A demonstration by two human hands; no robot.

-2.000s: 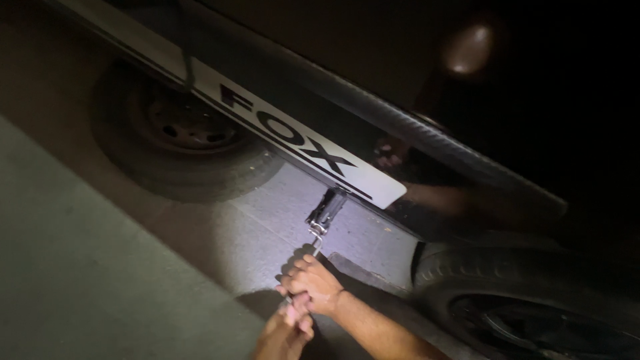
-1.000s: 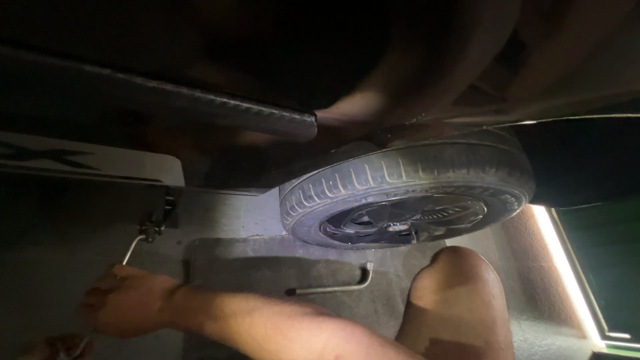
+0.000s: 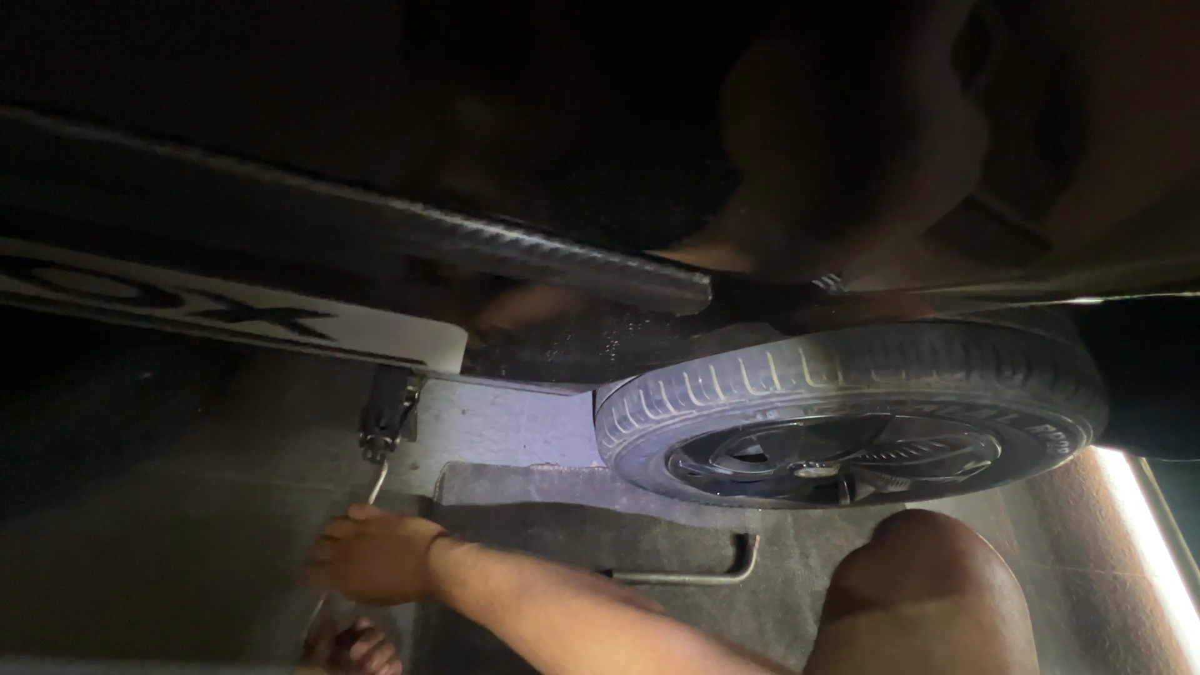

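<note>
A dark car jack (image 3: pixel 386 412) stands under the sill of a black car, below the end of a white lettered strip (image 3: pixel 394 339). From its lower end a thin metal crank rod (image 3: pixel 378 483) runs down to my hands. My right hand (image 3: pixel 375 555) is closed around that rod. Lower down, at the bottom edge, my left hand (image 3: pixel 352 649) has its fingers curled at the rod's other end; part of it is cut off by the frame.
An L-shaped wheel wrench (image 3: pixel 694 577) lies on the floor right of my forearm. The car's wheel (image 3: pixel 844 422) is fitted above it, and my bent knee (image 3: pixel 923 581) is near the tyre. A bright light strip (image 3: pixel 1144 534) runs along the right.
The view has swung from the sill and a loose-looking wheel at the left to the wheel at the right. Both hands remain at the rod below the jack.
</note>
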